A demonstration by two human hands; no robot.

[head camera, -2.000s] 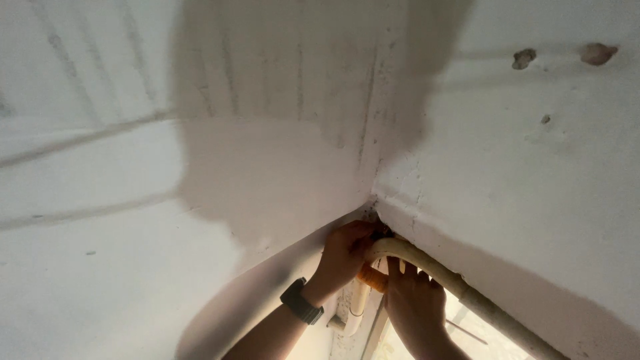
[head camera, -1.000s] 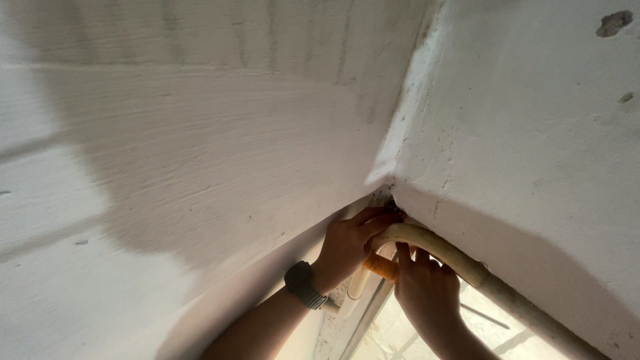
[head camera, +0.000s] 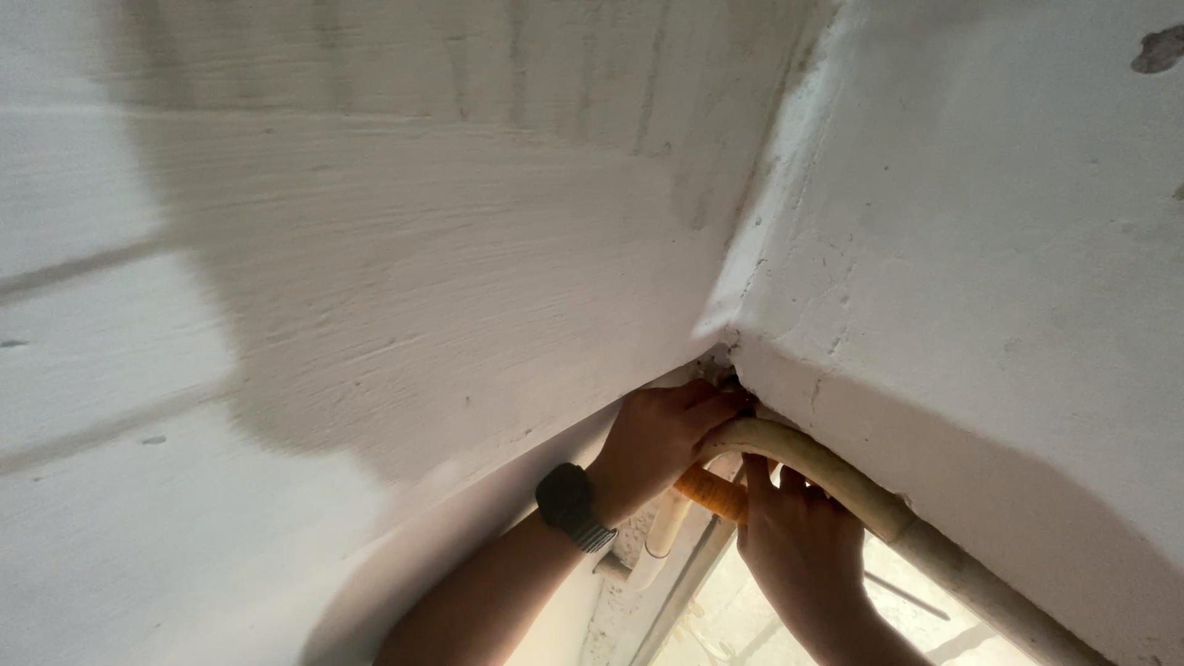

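Observation:
A pale curved pipe [head camera: 814,462] comes out of the corner where the walls meet and runs down to the lower right. My left hand [head camera: 661,439], with a dark watch [head camera: 569,504] on its wrist, reaches into the corner at the pipe's upper end; its fingertips are in shadow. Just beneath the bend, my right hand [head camera: 800,532] has its fingers raised behind the pipe. Between the hands shows an orange cylindrical piece [head camera: 712,493], its ends partly covered by them. Which hand bears on the orange piece, and how firmly, is unclear.
Rough white plaster surfaces [head camera: 462,277] meet above the hands. A second pale pipe [head camera: 661,536] stands below the left wrist, beside a frame edge [head camera: 689,592] and a bright opening [head camera: 731,620]. A hole [head camera: 1158,51] marks the right wall.
The view has shifted, showing less of the right wall. Both hands remain at the corner by the pipe bend, with the orange piece between them.

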